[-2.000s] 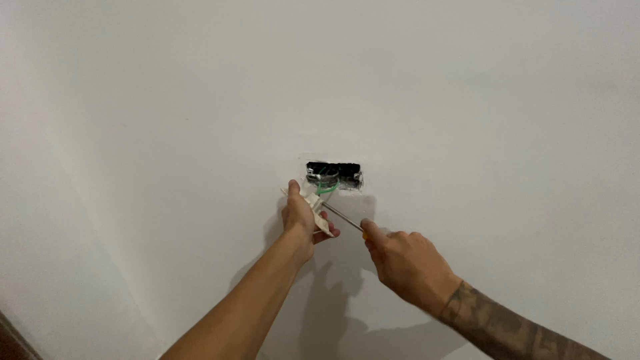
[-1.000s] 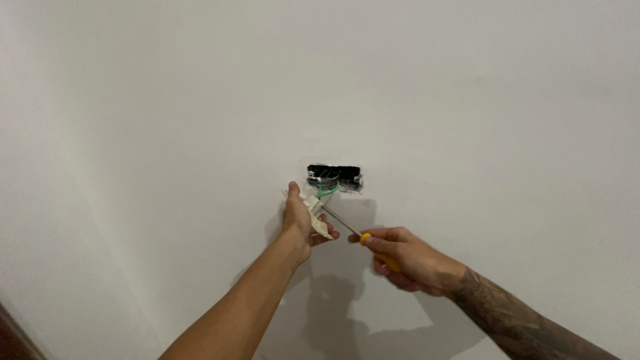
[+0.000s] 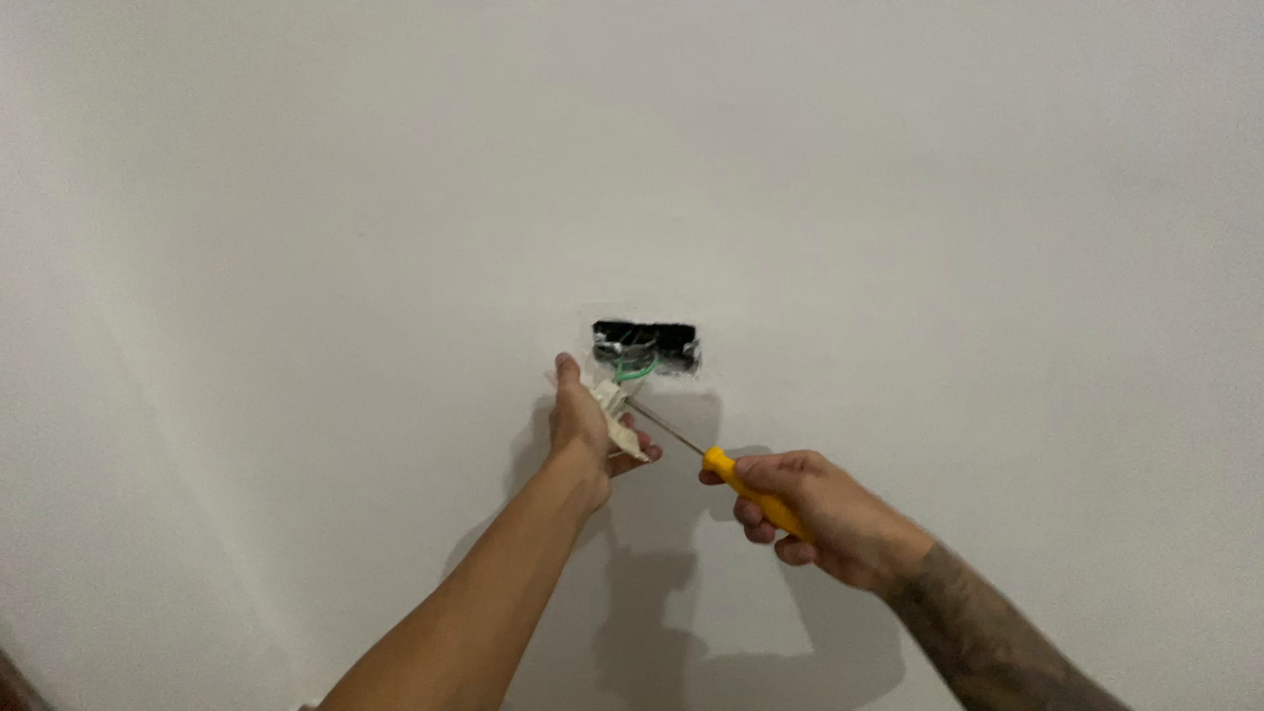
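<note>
Just below a rectangular electrical box opening (image 3: pixel 646 346) in the wall, my left hand (image 3: pixel 585 420) holds a white wiring device (image 3: pixel 620 423), probably a socket or switch. Green wire (image 3: pixel 637 371) loops from the opening down to the device. My right hand (image 3: pixel 815 504) grips the yellow handle of a screwdriver (image 3: pixel 755 492), low and to the right of the opening. The screwdriver's shaft slants up and left, its end at the device's side. The exact seat of the tip is too small to make out. My left fingers partly hide the device.
A pale plain wall (image 3: pixel 889 247) surrounds the opening, whose edges are rough. Shadows of my hands and arms fall on the wall below it. A brown edge (image 3: pixel 20 686) shows at the bottom left corner.
My right hand has changed its hold on the screwdriver, and more of the yellow handle shows than two seconds ago. My left hand stays in place with the device.
</note>
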